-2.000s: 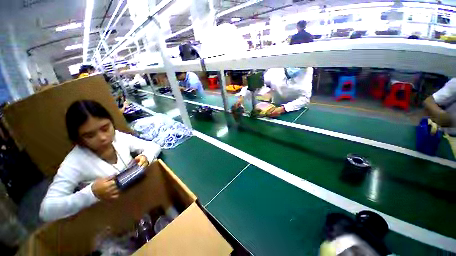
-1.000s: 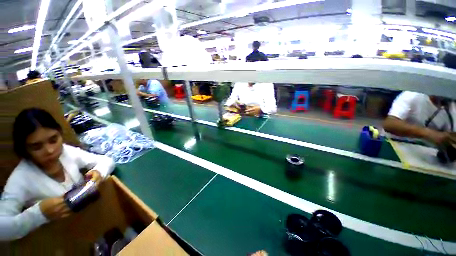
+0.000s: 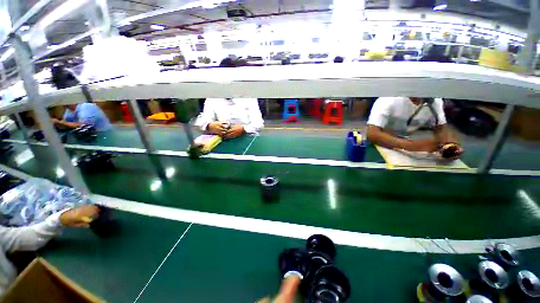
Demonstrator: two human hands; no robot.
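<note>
Several black housings (image 3: 328,285) stand close together on the green bench, low in the middle of the head view. One hand, apparently my left hand (image 3: 284,291), reaches in from the bottom edge, mostly cut off. Its fingertip, with something pale on it, is at the leftmost black housing (image 3: 293,259); whether it grips it is unclear. My right hand is not in view. Inner units (image 3: 445,279) with silver flared rings and dark centre holes stand in a cluster at the lower right.
A partly assembled unit (image 3: 269,182) stands on the green belt behind the white rail (image 3: 237,222). Thin wires (image 3: 438,244) lie over the rail. A neighbour's hand (image 3: 80,216) holds a black piece at left, above a cardboard box (image 3: 44,284). Workers sit opposite, near a blue dispenser (image 3: 356,147).
The view has swung right, bringing the silver-ringed units into view. The neighbour's hand now has a black piece over the bench. My hand shows more, at the black housings.
</note>
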